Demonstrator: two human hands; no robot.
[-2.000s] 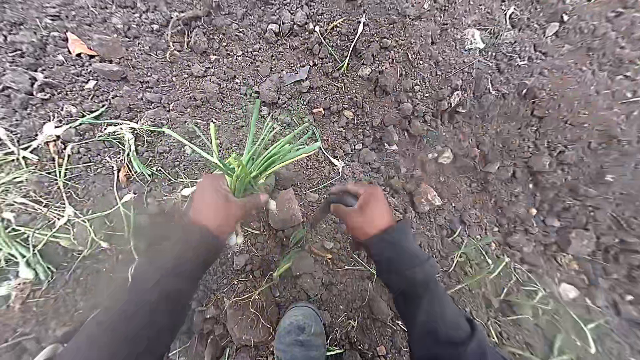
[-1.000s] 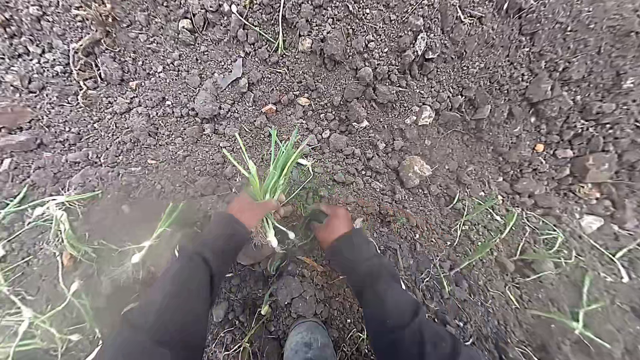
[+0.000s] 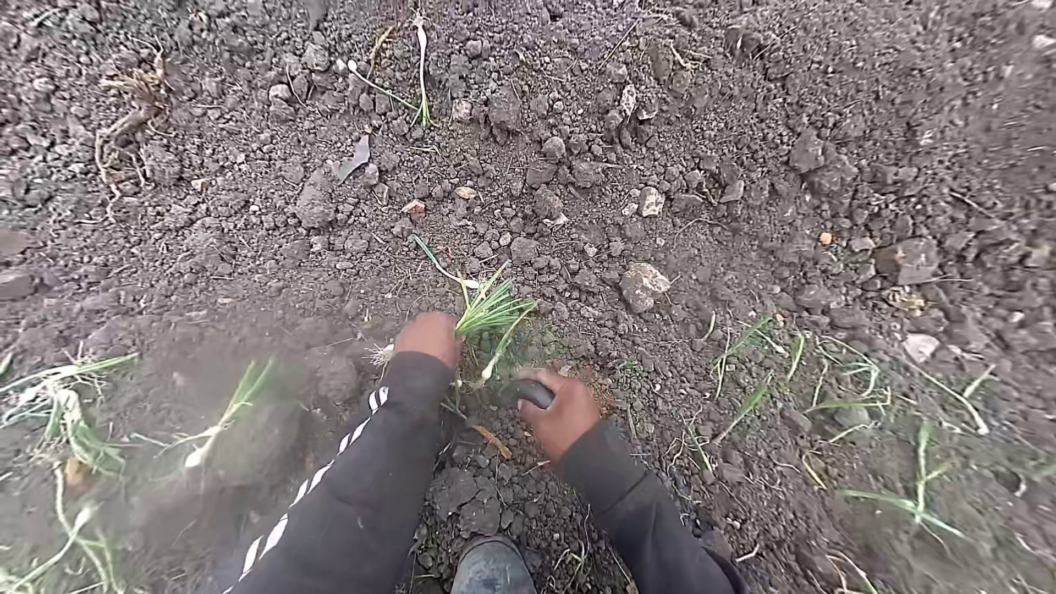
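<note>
My left hand (image 3: 431,338) is closed around a bunch of green onion seedlings (image 3: 493,312), low over the soil; the leaves point up and right, and pale roots stick out at its left side. Just to the right, my right hand (image 3: 563,411) grips a dark, rounded tool handle (image 3: 530,392); the tool's working end is blurred and cannot be made out. One seedling with a white bulb (image 3: 487,371) lies between the two hands, at the edge of the bunch. I cannot tell whether it is held or loose.
Loose seedlings lie on cloddy soil at the left (image 3: 70,412), at the right (image 3: 920,495) and at the top (image 3: 422,74). A pale stone (image 3: 643,287) sits ahead of my right hand. My boot (image 3: 492,568) is at the bottom edge. Dry roots (image 3: 132,115) lie at upper left.
My left hand with the bunch has moved closer to the ground, and its leaves now lean to the right. My right hand keeps hold of the dark handle. The view has shifted.
</note>
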